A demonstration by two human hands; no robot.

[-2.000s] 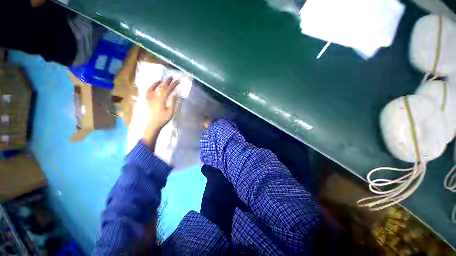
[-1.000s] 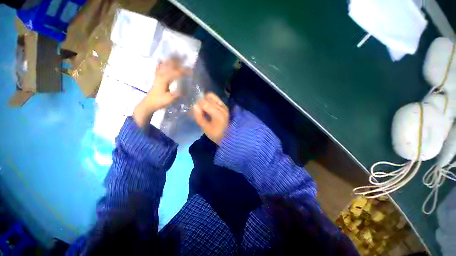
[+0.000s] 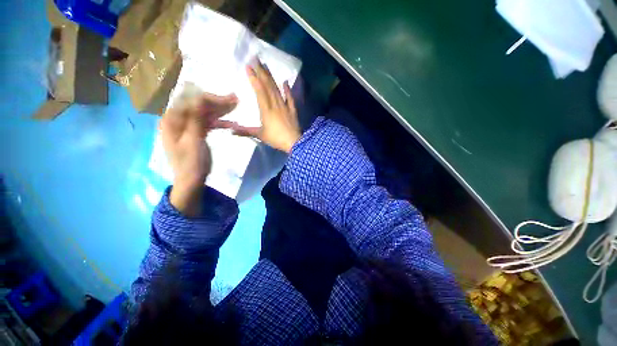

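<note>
A large clear bag around white stacks (image 3: 226, 159) lies below the belt edge, to the left of my knees. My left hand (image 3: 189, 138) is blurred, over the left side of the stacks. My right hand (image 3: 272, 111) lies flat with fingers spread on the right side of the white stacks. Neither hand is closed on anything that I can see. The thumb sides of the two hands are close together; whether they touch is unclear.
The green belt (image 3: 406, 81) runs diagonally at the right. On it are a white sheet pile (image 3: 558, 30) and corded white products (image 3: 572, 179). Open brown cartons (image 3: 91, 64) and a blue stool (image 3: 91, 13) are upper left. A carton of yellow-gold pieces (image 3: 517, 304) is lower right.
My right hand has opened and moved up onto the white stacks. My left hand has moved left and down across them. The view has shifted, so the belt items appear farther right.
</note>
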